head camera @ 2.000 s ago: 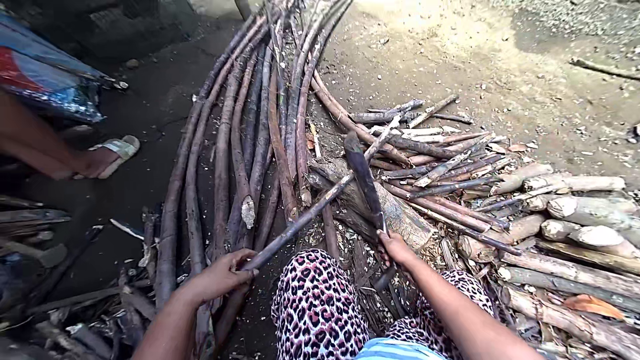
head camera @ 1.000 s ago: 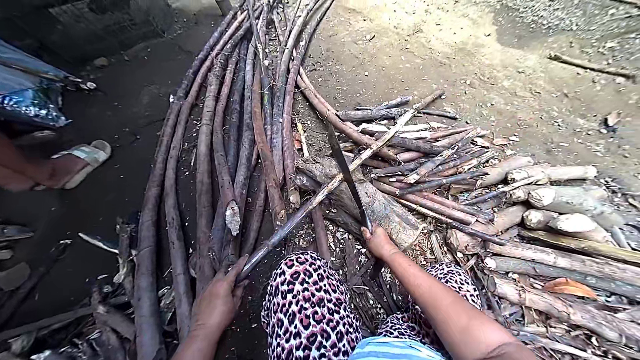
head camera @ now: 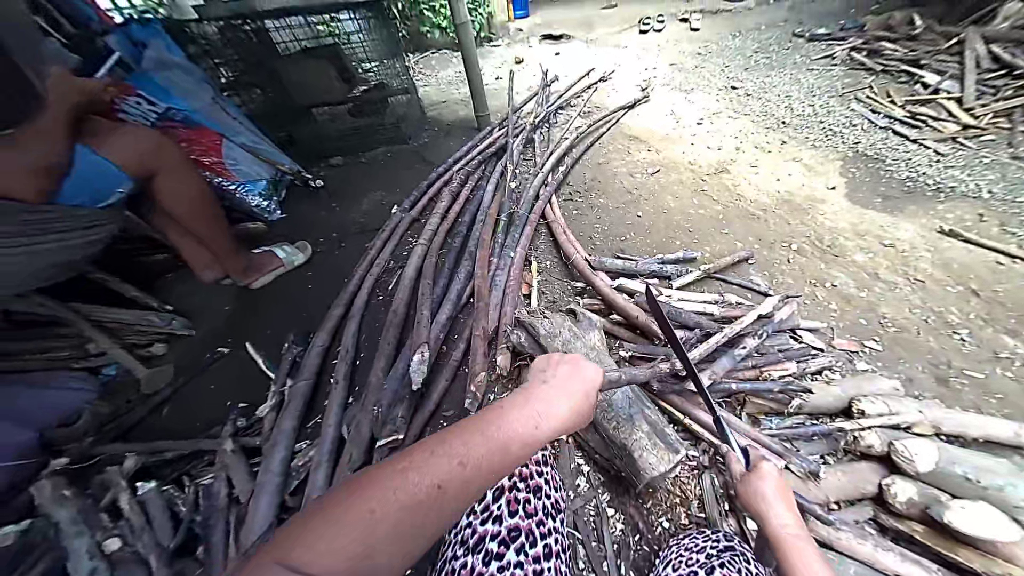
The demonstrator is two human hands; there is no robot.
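Observation:
My left hand (head camera: pixel 566 390) is closed around the near end of a wooden stick (head camera: pixel 688 356), which points up and to the right across a short log (head camera: pixel 620 400). In my right hand (head camera: pixel 758 480) is the handle of a machete (head camera: pixel 688 364); its long dark blade slants up and to the left and crosses the stick in view. Whether the blade touches the stick I cannot tell. The log lies on the ground before my knees, with wood chips around it. Long curved branches (head camera: pixel 416 264) lie to the left of the log.
Cut sticks (head camera: pixel 744 344) and thicker peeled logs (head camera: pixel 960 472) are piled at the right. Short dark wood pieces (head camera: pixel 144 512) lie lower left. A seated person's sandaled foot (head camera: pixel 276 264) is at the left, near a wire cage (head camera: pixel 320 72). More split wood (head camera: pixel 952 88) lies far right.
My left hand has moved right, over the log, and the stick with it. The machete has moved right and its blade leans left. The view has swung up and left.

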